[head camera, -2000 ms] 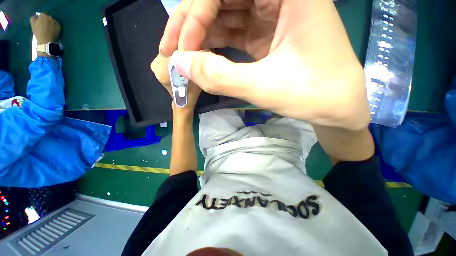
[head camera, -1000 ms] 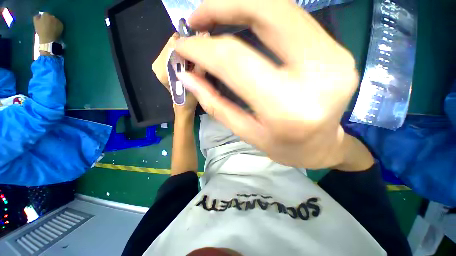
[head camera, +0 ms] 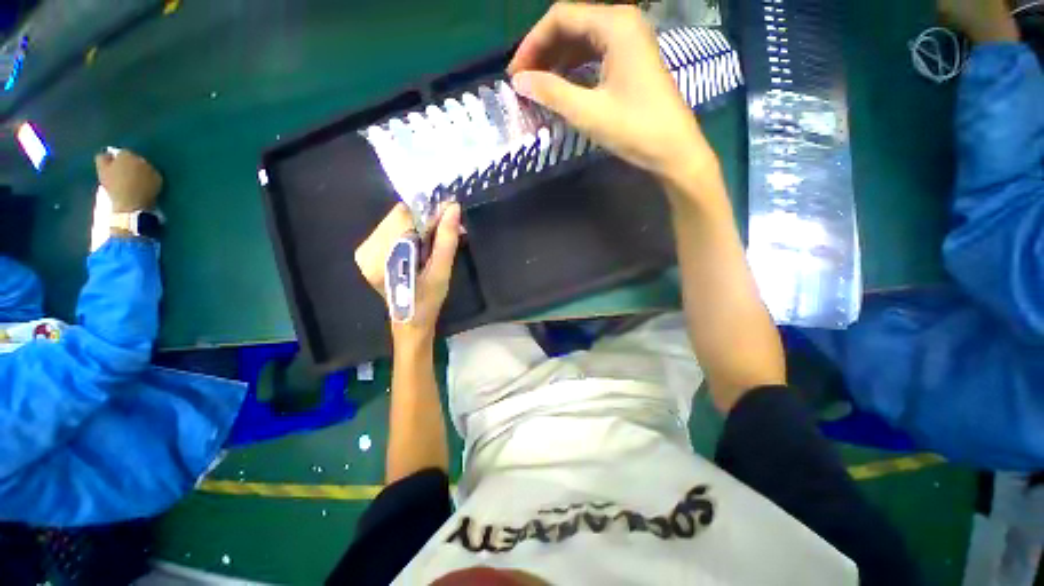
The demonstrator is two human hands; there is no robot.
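Observation:
My left hand (head camera: 429, 269) holds the light bar, seen end-on with its rounded oval end (head camera: 402, 278) facing up, and also pinches the near end of the carrier strip. The carrier strip (head camera: 458, 137), shiny with rows of oval pieces, stretches from my left hand to the upper right over the black tray. My right hand (head camera: 618, 86) is at the strip, thumb and index finger pinching at its upper edge. Whether a loose piece is between the fingertips cannot be told.
The black tray (head camera: 332, 246) lies under the strip on the green bench. A second shiny strip (head camera: 801, 206) lies at right. A thin white cable (head camera: 938, 54) is coiled at the upper right. People in blue smocks are on both sides, one with a watch at left.
My right hand has moved away from the bar's end, up and right to the strip. The view has shifted, showing more of the strip and tray. My left hand still holds the bar.

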